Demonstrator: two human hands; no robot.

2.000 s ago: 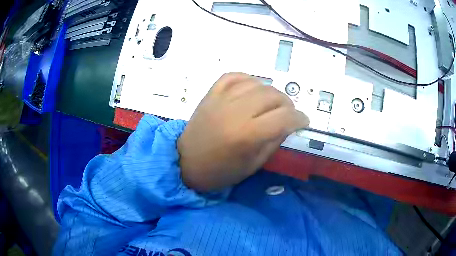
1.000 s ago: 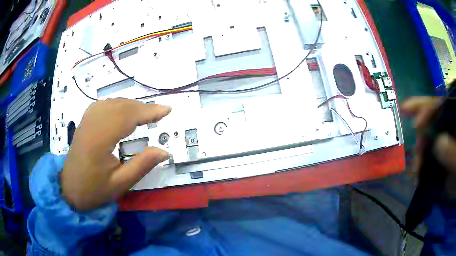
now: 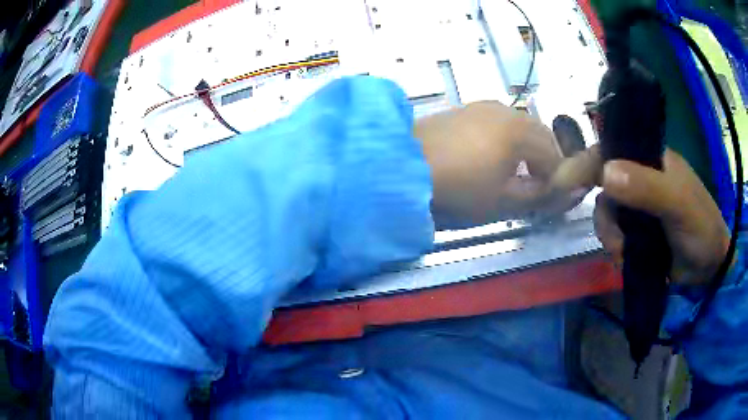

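The white rear panel [image 3: 271,37] lies on a red foam pad [image 3: 459,294]. My left hand [image 3: 500,164] reaches across the panel to its right end, fingertips bent together near the black oval speaker [image 3: 567,135]. It is blurred, and whether it holds anything cannot be made out. My right hand [image 3: 668,217] is at the panel's right edge, closed around a black electric screwdriver [image 3: 640,123], whose thin bit points down, off the panel. The fingers of both hands are close together. My left sleeve hides the middle of the panel.
Yellow, red and black wires [image 3: 279,67] run across the panel's upper left. Long metal brackets [image 3: 53,189] lie at left beside a blue tray [image 3: 70,115]. Another panel [image 3: 53,53] is at the upper left. A blue-edged tray [image 3: 685,61] stands at right, behind the black cord [image 3: 732,123].
My left hand has moved from the panel's left part to its right end. My right hand has come inward and up with the screwdriver, which now stands upright at the panel's edge.
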